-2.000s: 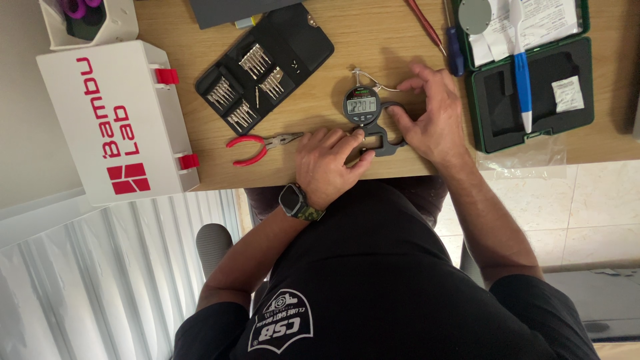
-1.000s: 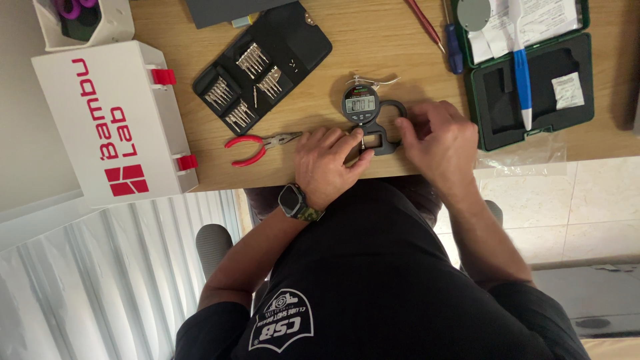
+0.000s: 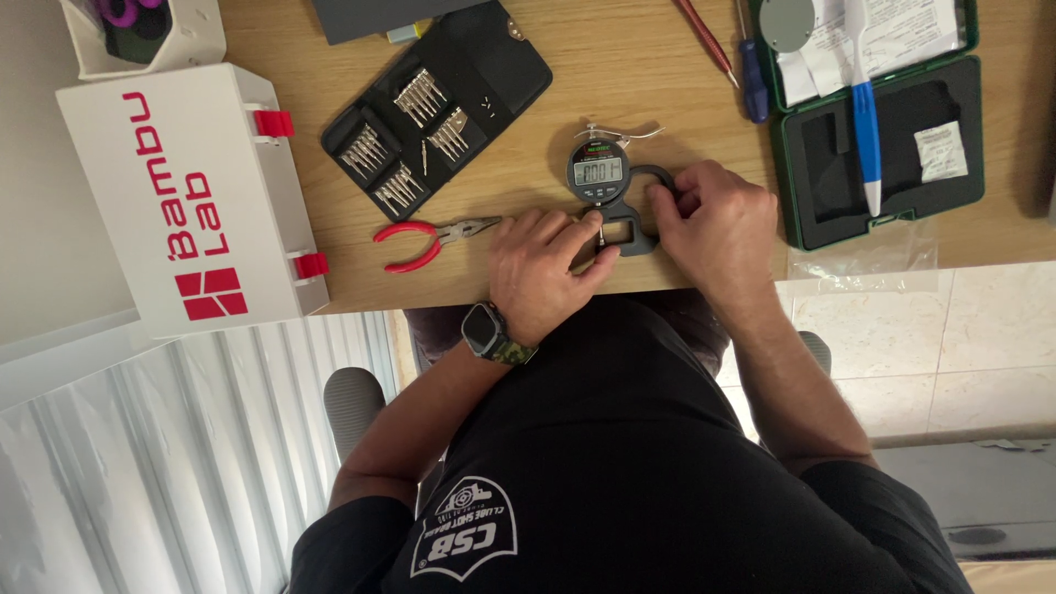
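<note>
A digital thickness gauge with a round dial head and a dark frame lies on the wooden desk, its display lit with digits. My left hand rests palm down at the gauge's lower left, thumb and index finger at its measuring spindle; whether something small is pinched there I cannot tell. My right hand is curled at the frame's curved handle, thumb and fingertips touching or very near it. A bent wire or thin lever sticks out at the top of the dial head. Red-handled needle-nose pliers lie just left of my left hand.
An open black bit case holds several precision bits. A white box with red latches stands at the left. At the right are a green-edged foam case, a blue-and-white tool, a blue-handled screwdriver, a red tool and a clear plastic bag.
My right hand has curled from a spread pose beside the gauge to a bent-finger pose at its handle. The digits on the display have changed. My left hand stays about where it was.
</note>
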